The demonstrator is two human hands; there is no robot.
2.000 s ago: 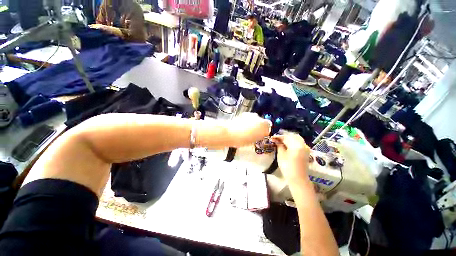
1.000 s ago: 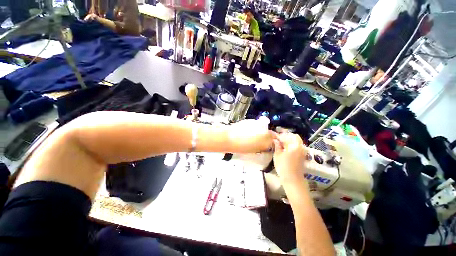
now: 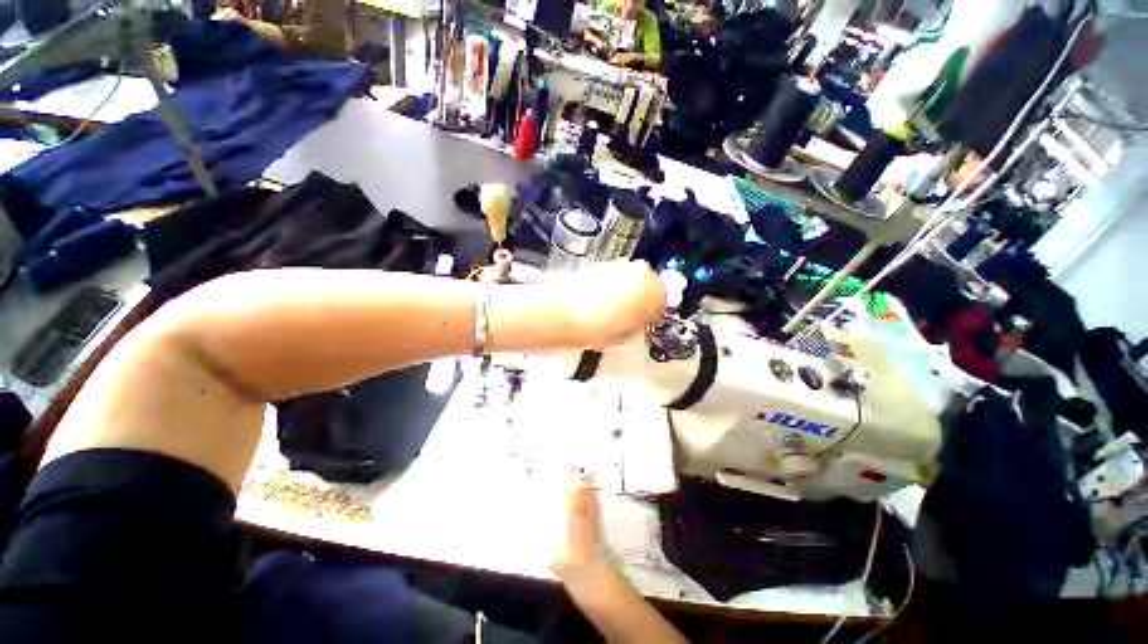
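Note:
The cream JUKI sewing machine [image 3: 818, 421] stands on the white table [image 3: 416, 516]. My left arm reaches across; my left hand [image 3: 623, 302] is at the top of the machine arm, beside the metal fittings [image 3: 674, 337]. Its fingertips are blurred, so I cannot tell whether they hold anything. My right hand [image 3: 582, 522] is low on the white table, in front of the pale slide plate [image 3: 642, 453], fingers pointing away from me. The red snips do not show; I cannot tell whether the right hand covers or holds them. A black garment [image 3: 346, 434] lies left of the needle area, partly under my left arm.
Black cloth [image 3: 781, 541] lies under the machine's right part. Behind stand a wooden-topped tool [image 3: 496, 214], metal cans [image 3: 577, 237] and dark thread cones [image 3: 783, 123]. Dark blue cloth [image 3: 214, 126] covers a table at far left. A person in green [image 3: 642, 38] is at a machine behind.
My right hand has left the machine's metal fittings and come down to the table, where the red snips lay. The fittings and lettering are uncovered. My left hand has stayed near the machine's top.

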